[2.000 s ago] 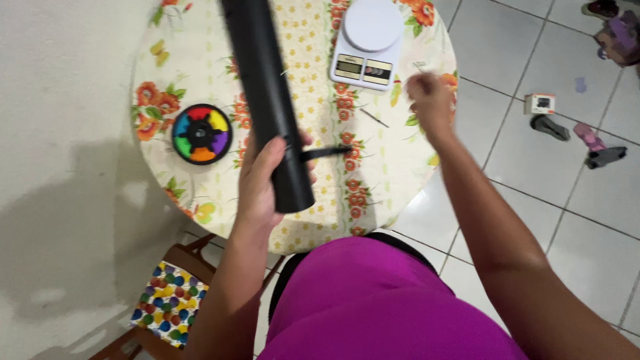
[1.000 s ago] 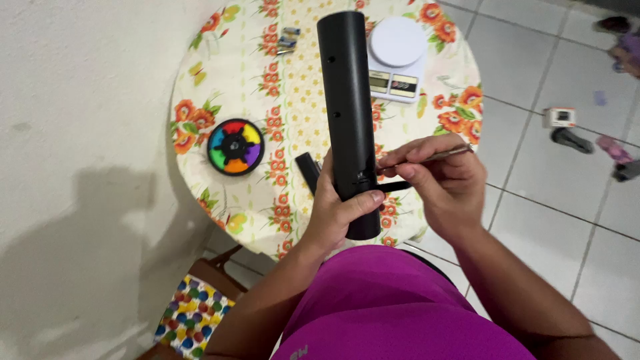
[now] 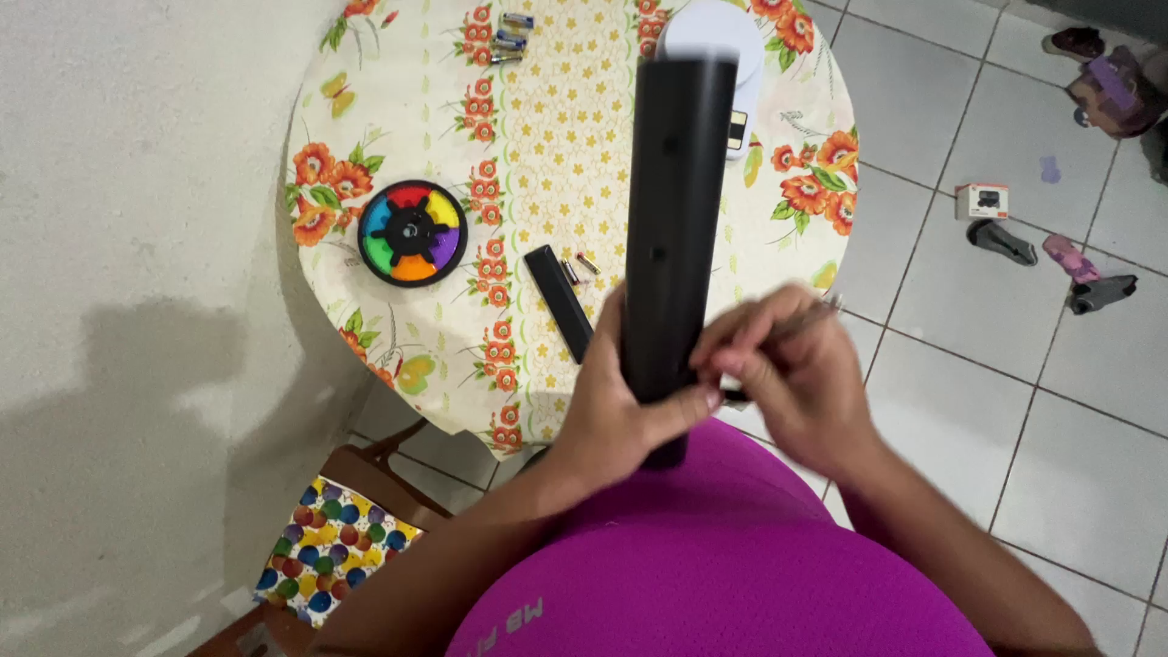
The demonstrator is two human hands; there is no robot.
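Observation:
A long black plastic cylinder [image 3: 675,219] stands nearly upright in the view, in front of my body, with small holes along its face. My left hand [image 3: 616,406] is wrapped around its lower part, thumb across the front. At the cylinder's lower right side, my right hand [image 3: 785,365] holds a thin metal tool [image 3: 817,315], its kind unclear, and its fingertips are at the cylinder. A short dark part shows beneath those fingers. Left of the cylinder, a narrow black bar-shaped piece [image 3: 558,303] lies on the tablecloth beside small batteries [image 3: 587,264].
The round table has a floral tablecloth [image 3: 401,109]. On it are a colourful round disc toy [image 3: 412,233], several batteries [image 3: 511,39] and a white kitchen scale [image 3: 744,87], partly hidden. A chair with a dotted cover [image 3: 333,547] stands lower left. A small box [image 3: 983,202] and socks [image 3: 1001,243] lie on the tiled floor.
My right hand, apart from the cylinder two seconds ago, has come to its lower right side with the thin tool. My left hand keeps holding the cylinder, which has become more upright.

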